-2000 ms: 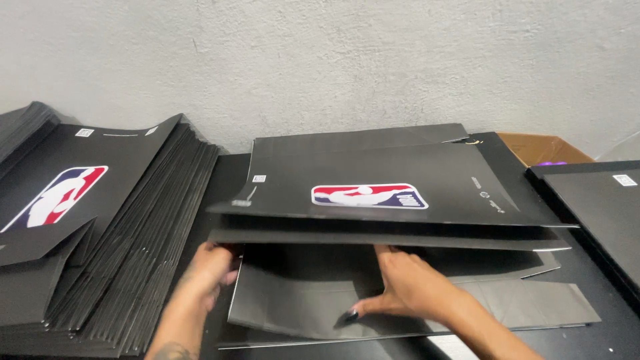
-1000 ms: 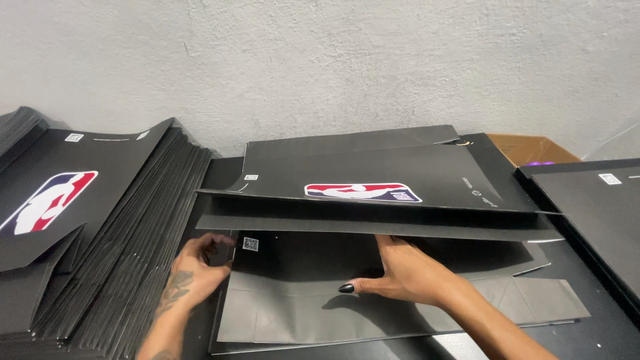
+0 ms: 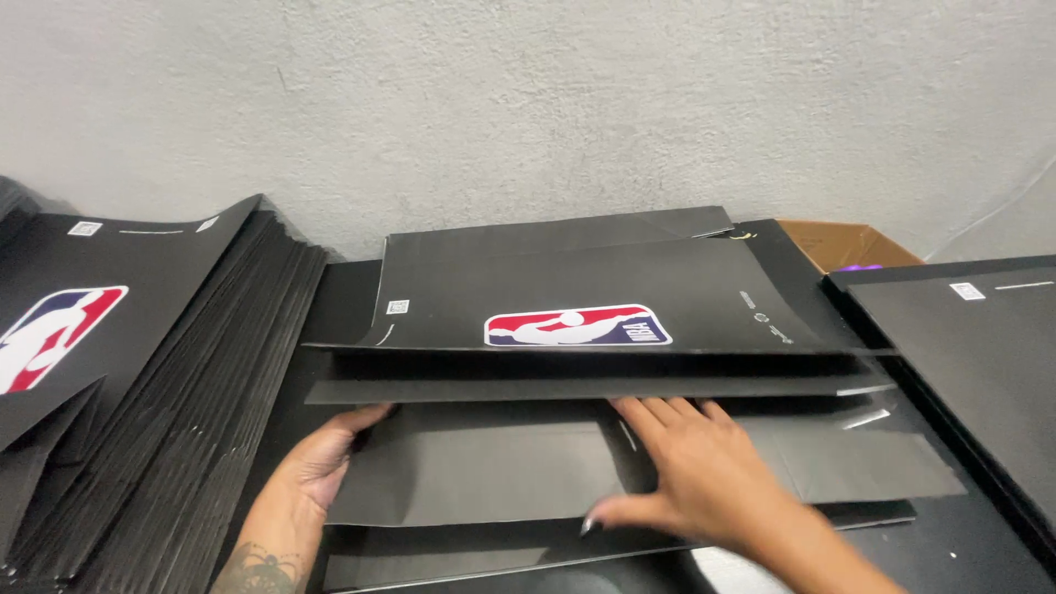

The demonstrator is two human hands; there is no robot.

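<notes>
Black flat paper bags lie before me, the upper bag (image 3: 577,280) bearing a red, white and blue NBA logo and lifted at its near edge. My left hand (image 3: 330,462) is at the left edge of the folded lower bag (image 3: 495,470), its fingertips partly hidden under the upper layers; whether it grips is unclear. My right hand (image 3: 693,462) reaches over the folded panel, fingers spread under the raised edge and thumb apart near the panel's lower edge. Another black bag (image 3: 445,557) lies beneath.
A tall stack of similar black bags (image 3: 198,396) stands on the left. More black bags (image 3: 973,363) lie on the right. An open cardboard box (image 3: 850,243) with something purple inside stands at the back by a rough grey wall (image 3: 528,115). Everything rests on a black table (image 3: 342,289).
The folded lower panel has risen off the bag beneath, leaving a gap. My left hand has moved right, against its left edge. My right hand stays near the middle.
</notes>
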